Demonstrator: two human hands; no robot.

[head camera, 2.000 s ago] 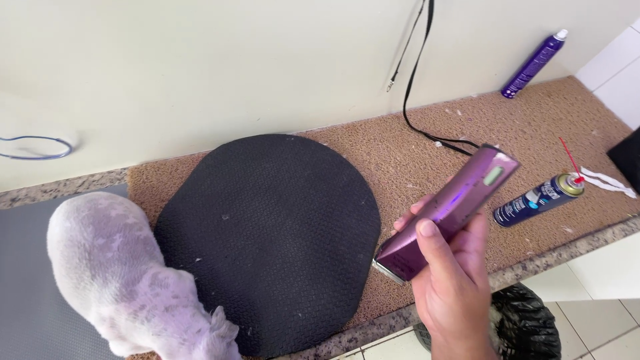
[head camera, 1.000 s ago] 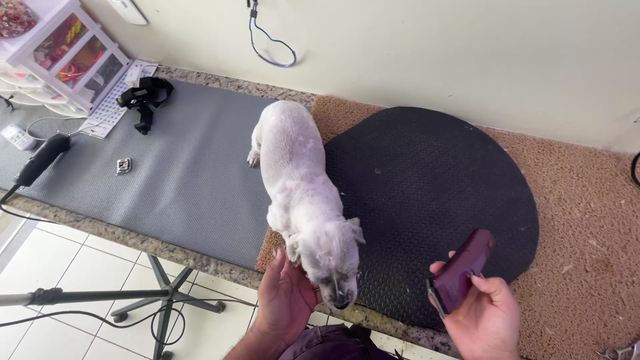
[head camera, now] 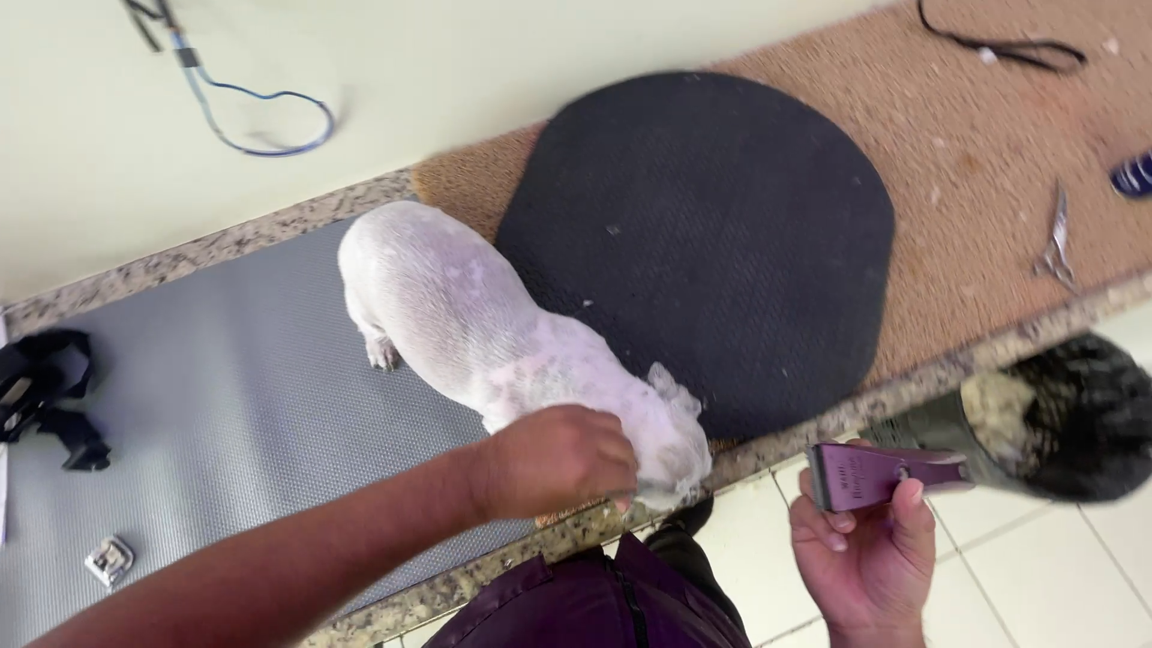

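Observation:
A short-clipped white dog stands along the counter, its body over the grey mat and its head at the front edge. My left hand reaches across to the dog's neck and the side of its head; its fingertips are partly hidden, so its hold is unclear. In my right hand, past the counter's front edge, is a purple Wahl hair clipper, its blade end pointing left toward the dog.
A round black rubber mat lies beside the dog. Scissors rest on the brown mat. A clipper blade and black straps are at left. A blue loop leash hangs at the wall; a black-lined bin stands below.
My left hand has moved from below the dog's head up to its neck. My right hand still holds the clipper, now turned with its blade end to the left. The view has shifted.

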